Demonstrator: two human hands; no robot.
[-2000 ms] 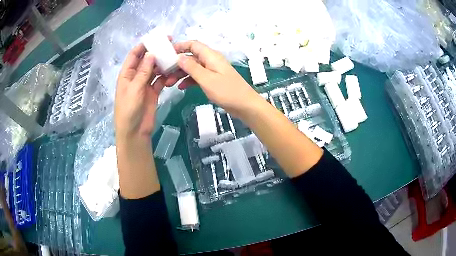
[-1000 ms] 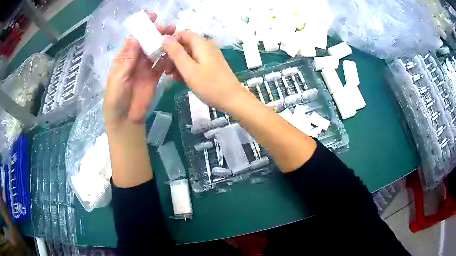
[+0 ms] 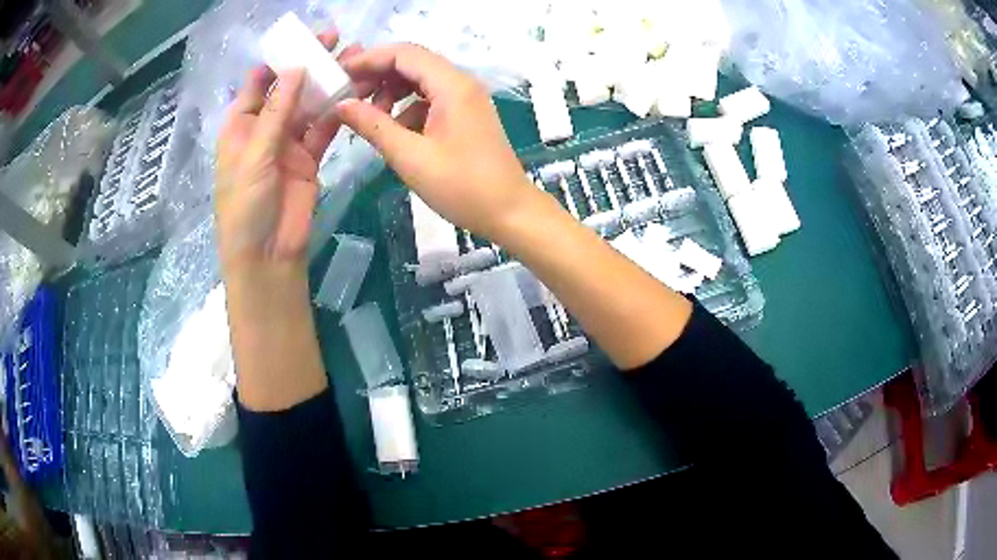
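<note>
A white box-like housing (image 3: 305, 57) is held up at the upper left, above the bags. My left hand (image 3: 268, 164) grips its left side and underside. My right hand (image 3: 437, 137) has thumb and fingers at its lower right end; whether a small part is between them cannot be told. The clear parts tray (image 3: 754, 298) lies in front of me, with rod parts (image 3: 596, 181) in rows, a translucent cover (image 3: 505, 317) and small white pieces. Two more translucent covers (image 3: 345, 271) and a finished unit (image 3: 394, 430) lie left of the tray.
Loose white blocks (image 3: 754, 208) lie right of the tray, with a pile behind. Plastic bags (image 3: 842, 60) cover the far side. Stacked parts trays (image 3: 940, 252) stand at the right, empty blister trays (image 3: 109, 405) at the left by a blue basket (image 3: 36, 383). A red stool (image 3: 913, 448) is lower right.
Both hands and the housing have moved up and left in view since the earliest frame. The housing is tilted differently, and my right fingers have shifted at its lower end.
</note>
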